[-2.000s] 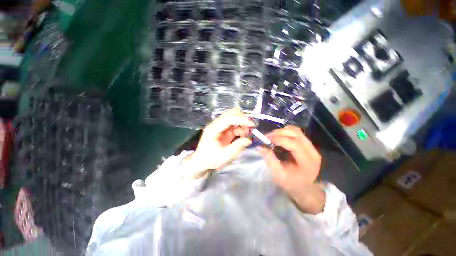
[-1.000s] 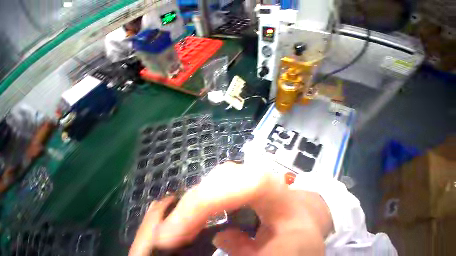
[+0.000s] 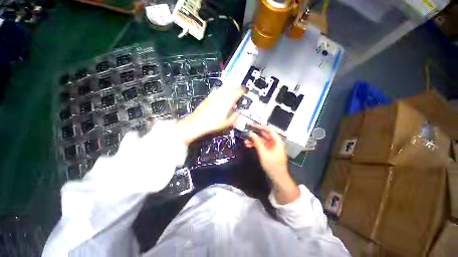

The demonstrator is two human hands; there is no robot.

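The white press machine [image 3: 310, 70] stands right of centre, with black fixture nests [image 3: 281, 118] on its top plate. My left hand [image 3: 213, 113] reaches across to the machine's front left corner. Its fingertips are beside a small dark piece [image 3: 244, 103] on the plate; whether they grip it is unclear. My right hand [image 3: 268, 148] is at the machine's front edge with its fingers bent. A dark spot shows at its fingertips, too blurred to tell if it is held. The machine's front buttons are hidden. A large clear blister tray [image 3: 120, 115] holds dark housings in its pockets.
A second clear tray [image 3: 193, 75] lies at the large tray's right side. A brass-coloured press cylinder [image 3: 268, 25] rises over the machine's back. A cream-coloured object [image 3: 190, 19] lies at the back. Cardboard cartons [image 3: 371, 175] and a blue bag [image 3: 369, 98] are at right.
The view has tilted down. My hands, close together in front of the camera before, are now apart at the machine's front, the left one by the plate.
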